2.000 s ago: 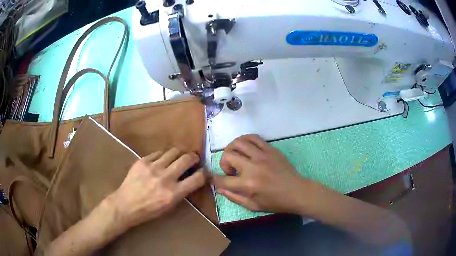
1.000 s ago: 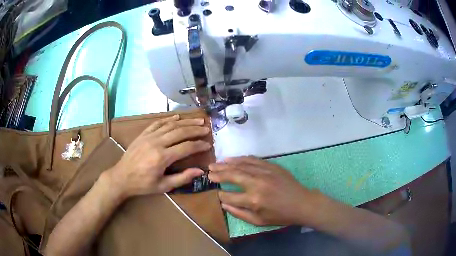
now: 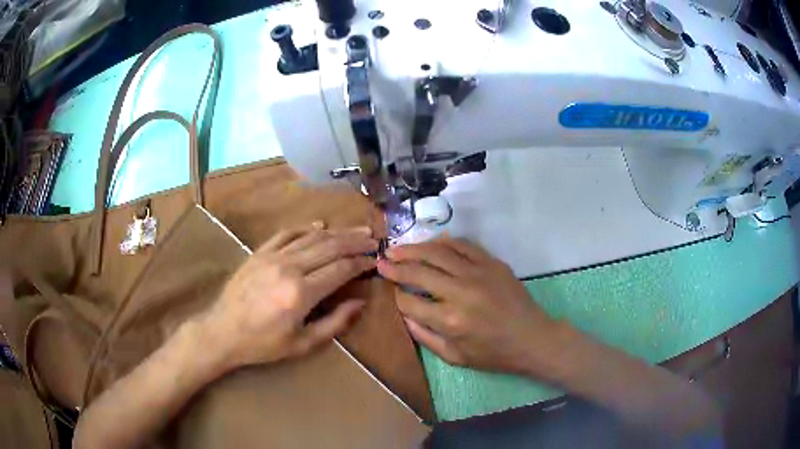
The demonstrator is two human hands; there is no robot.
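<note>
A brown bag panel lies on the table, its right edge under the presser foot area of the white sewing machine. A folded brown flap with a white edge line lies over it. My left hand rests on the panel, palm down, fingertips near its right edge. My right hand has its thumb and fingertips at the same edge, just in front of the needle. A small dark piece, probably the label, shows between the fingertips, mostly hidden. The needle tip is not clear.
Two brown handle loops stand off the bag's top edge, beside a shiny wrapped clasp. Dark striped pieces lie at the left table edge. A round white guide sits right of the foot. The green table's front edge runs lower right.
The panel's edge has moved up toward and under the needle area. Both hands have moved up with it, fingertips closer to the foot. The dark label, visible one second ago, is now mostly covered.
</note>
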